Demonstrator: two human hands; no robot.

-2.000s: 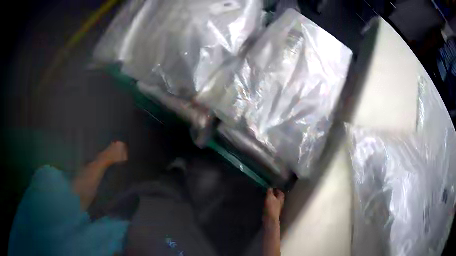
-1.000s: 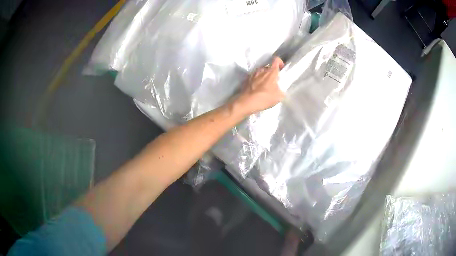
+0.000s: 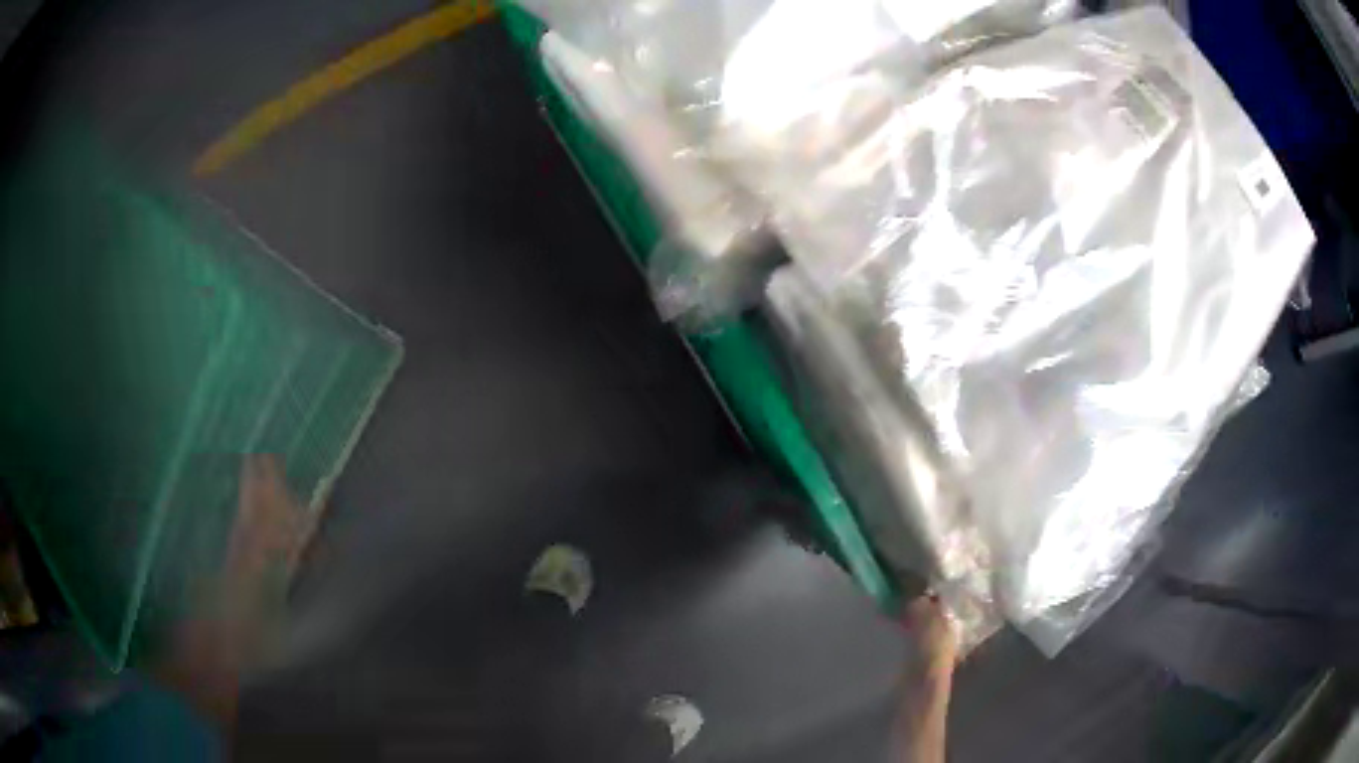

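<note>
Shiny clear-plastic packs with pale contents (image 3: 1073, 298) lie in and over a long green bin, whose rim (image 3: 790, 447) shows along their left side. My right hand (image 3: 927, 634) is at the near corner of this rim, its fingers closed on it; the plastic hides part of the grip and the wrist is cut off below. My left hand (image 3: 265, 514) is blurred, low at the left, overlapping the near side of another green bin (image 3: 194, 343). Whether it touches that bin or how its fingers are set cannot be told.
Grey floor (image 3: 492, 343) lies between the two green bins, with a yellow line (image 3: 343, 82) at the top left. Two small pale crescent shapes (image 3: 561, 577) show low in the middle, perhaps shoe tips. Dark and blue objects stand at the top right edge.
My left hand has left the packs and is back at the lower left. My right hand now shows at the bin corner. The view has turned; the white table has mostly left the picture.
</note>
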